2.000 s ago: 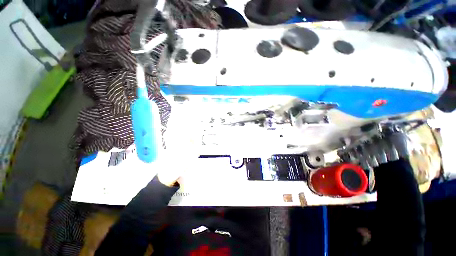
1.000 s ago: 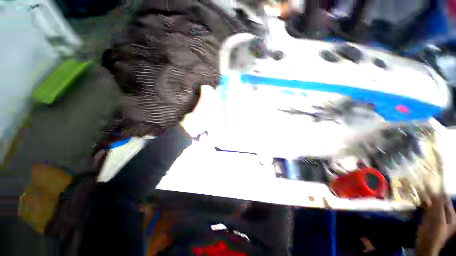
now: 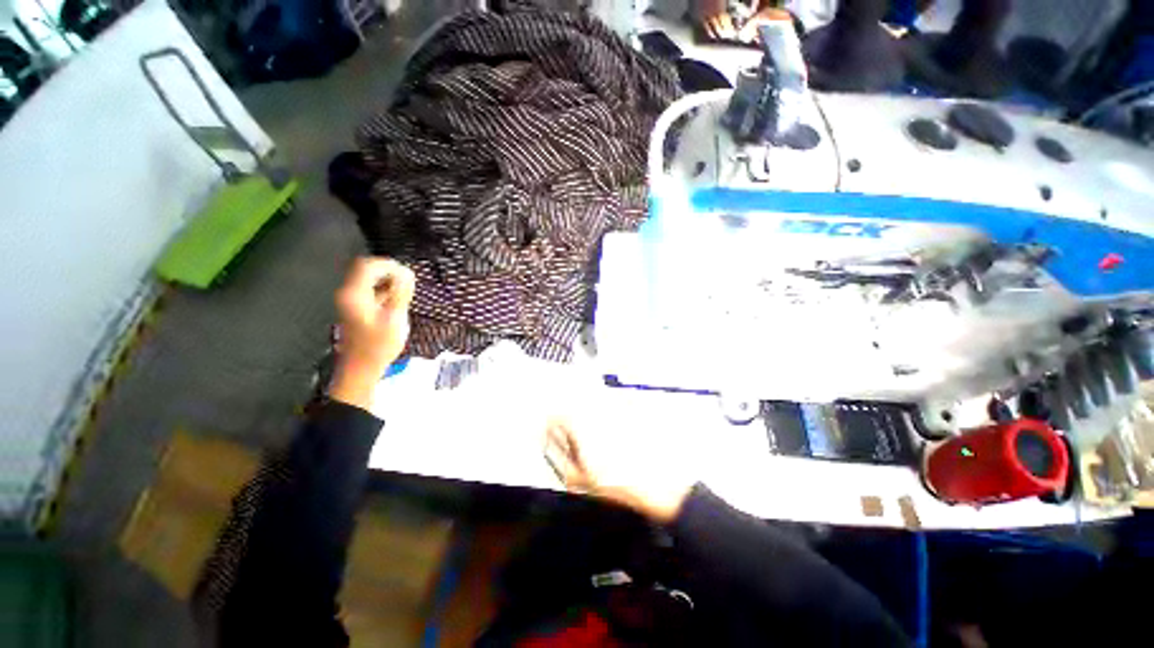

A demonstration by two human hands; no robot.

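A large heap of dark striped fabric (image 3: 506,190) lies at the left of the sewing machine table. My left hand (image 3: 376,317) is raised at the heap's lower left edge with its fingers curled; I cannot tell if it holds anything. My right hand (image 3: 608,471) is low over the front of the white table (image 3: 481,424), washed out by glare, so its grip is unclear. The white sewing machine (image 3: 886,152) with a blue band stands to the right of the heap. Its needle area is lost in glare.
A phone (image 3: 842,432) lies on the table, with a red cylinder (image 3: 993,462) to its right. A green trolley (image 3: 228,230) stands on the grey floor at left. Brown cardboard (image 3: 184,500) is at lower left. Part of another person's hand (image 3: 734,23) shows at the top.
The view has shifted left, so the machine sits further right. My left hand has come off the table area beside the machine to the heap's left edge. My right hand has come from the far right to the table's front.
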